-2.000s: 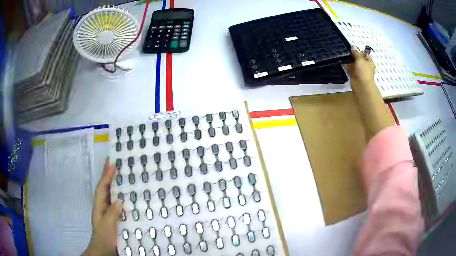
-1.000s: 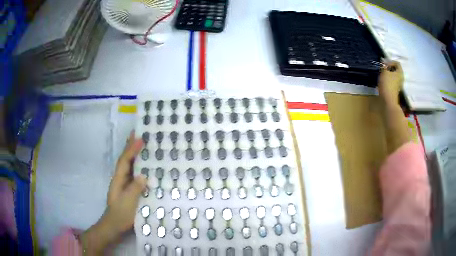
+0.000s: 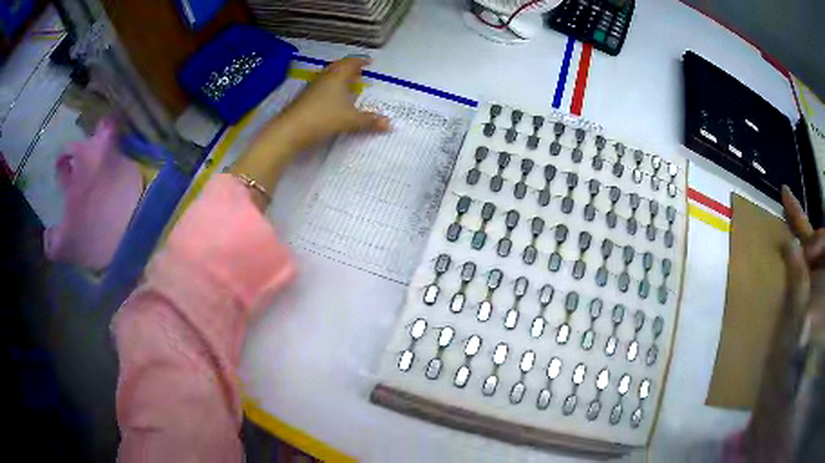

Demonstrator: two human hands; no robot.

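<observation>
A white board with rows of small dark-grey paired parts on tan strips lies tilted in front of me, its near edge thick and brownish. Some of the lower parts shine white. A printed record sheet lies flat to its left, its right side against the board. My left hand is over the sheet's upper left, fingers apart and holding nothing, off the board. My right hand is blurred and partly cut off at the right edge, over the brown cardboard; whether it holds anything cannot be told.
A blue box with small loose parts stands at upper left. Stacked boards, part of a fan and a calculator are at the back. A black tray lies at upper right. Pink cloth is at far left.
The view has turned left, so the board appears farther right. My left hand has left the board's left edge and moved over the sheet. My right hand has left the black tray's corner.
</observation>
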